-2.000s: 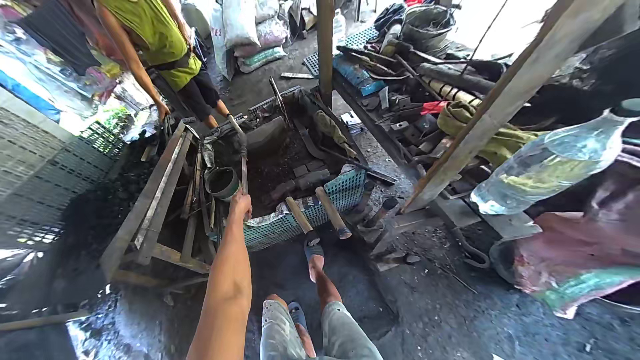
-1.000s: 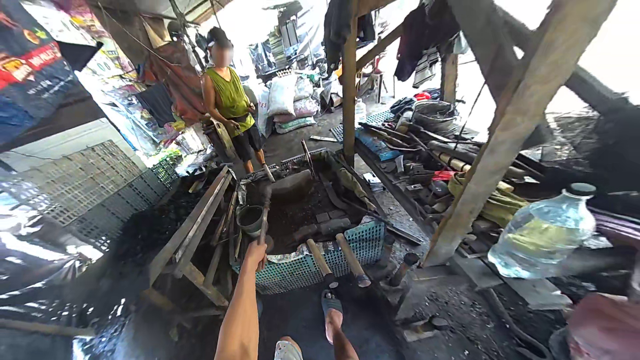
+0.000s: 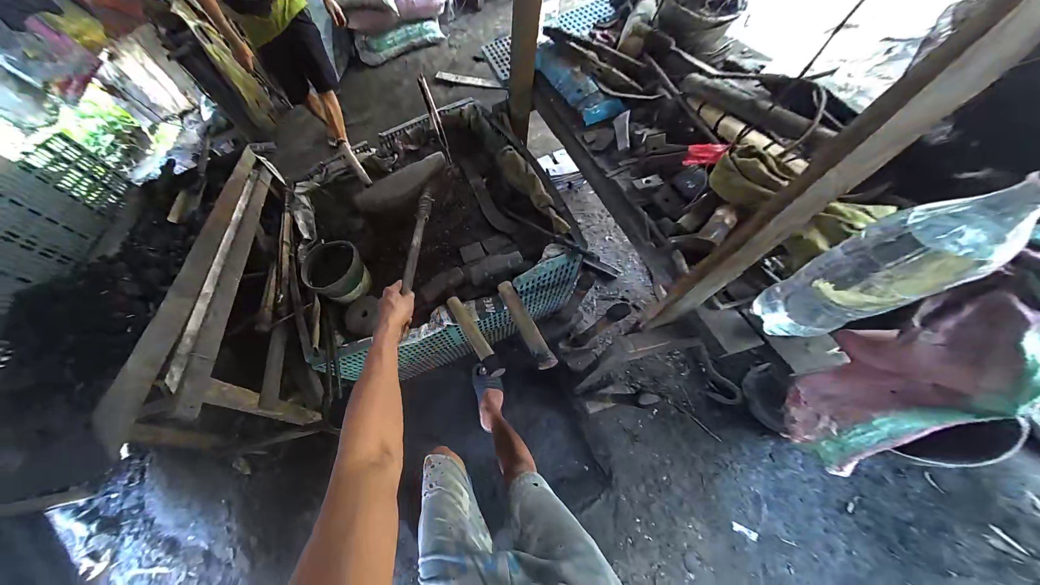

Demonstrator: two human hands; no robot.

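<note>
My left hand (image 3: pixel 394 310) is closed around the lower end of a long wooden-looking tool handle (image 3: pixel 416 248). The handle reaches away over a dark, soil-like bed in a perforated green plastic crate (image 3: pixel 431 351). Its far end lies close to a grey elongated block (image 3: pixel 400 184); whether they touch or are joined is unclear. Left of the handle stands a round bucket (image 3: pixel 335 272). Two short wooden handles (image 3: pixel 470 327), (image 3: pixel 526 325) lean over the crate's near edge, right of my hand. My right hand is out of view.
A wooden frame (image 3: pixel 207 284) stands left of the crate. Beyond it is another person (image 3: pixel 284 49). A slanting wooden post (image 3: pixel 812 171), a large clear plastic bottle (image 3: pixel 894 260) and a pink-green sack (image 3: pixel 918 382) are on the right. Scrap and tools lie behind the post.
The view tilted up, then down again. My left hand stays around the handle. The other person, upright with hands near the waist one second ago, now shows only in part at the top edge.
</note>
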